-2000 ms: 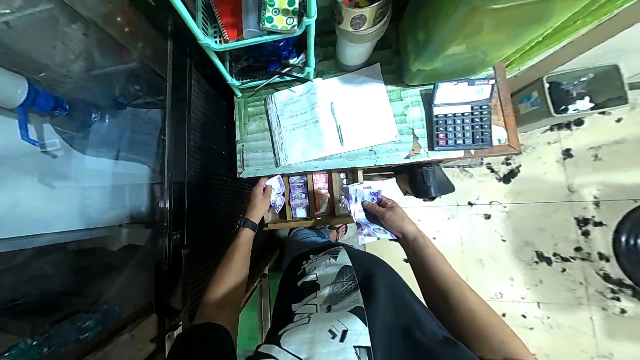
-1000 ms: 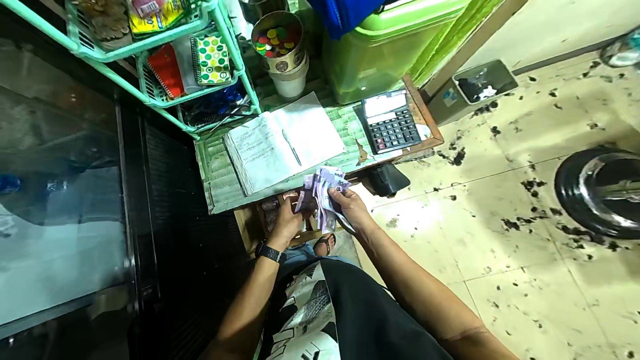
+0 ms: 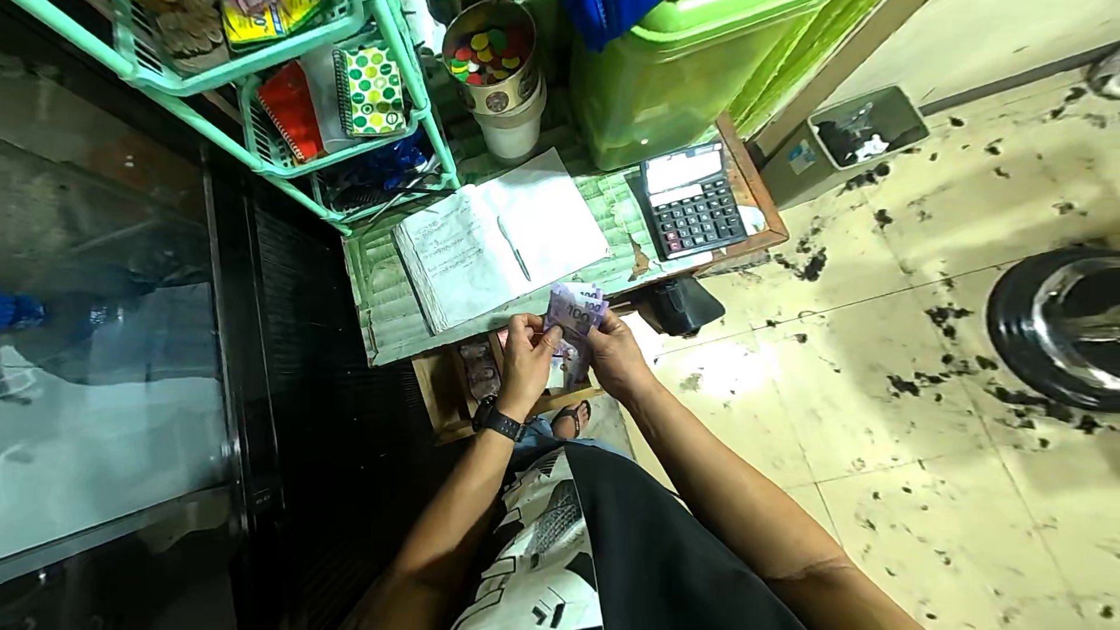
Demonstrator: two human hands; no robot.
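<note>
Several purple banknotes (image 3: 573,317), fanned a little, are held between my two hands above an open wooden drawer (image 3: 444,394). My left hand (image 3: 530,359), with a black watch at its wrist, pinches their left edge. Around their right side close the fingers of my right hand (image 3: 619,354). More banknotes (image 3: 479,372) lie in a drawer compartment left of my left hand; my hands hide part of the drawer. Just beyond, on the green desk top, an open notebook (image 3: 464,258) has a pen (image 3: 514,248) on its pages. A black calculator (image 3: 694,206) sits to the right.
A mint plastic rack (image 3: 289,171) stands at the desk's left, beside a cup of coloured discs (image 3: 492,66) and a green plastic bin (image 3: 674,87). A black object (image 3: 687,306) juts out by the drawer. On the floor are a waste bin (image 3: 862,144) and a round black base (image 3: 1063,328).
My hands, apart two seconds ago with notes in each, have come together and now hold the notes between them. The view has shifted to the right.
</note>
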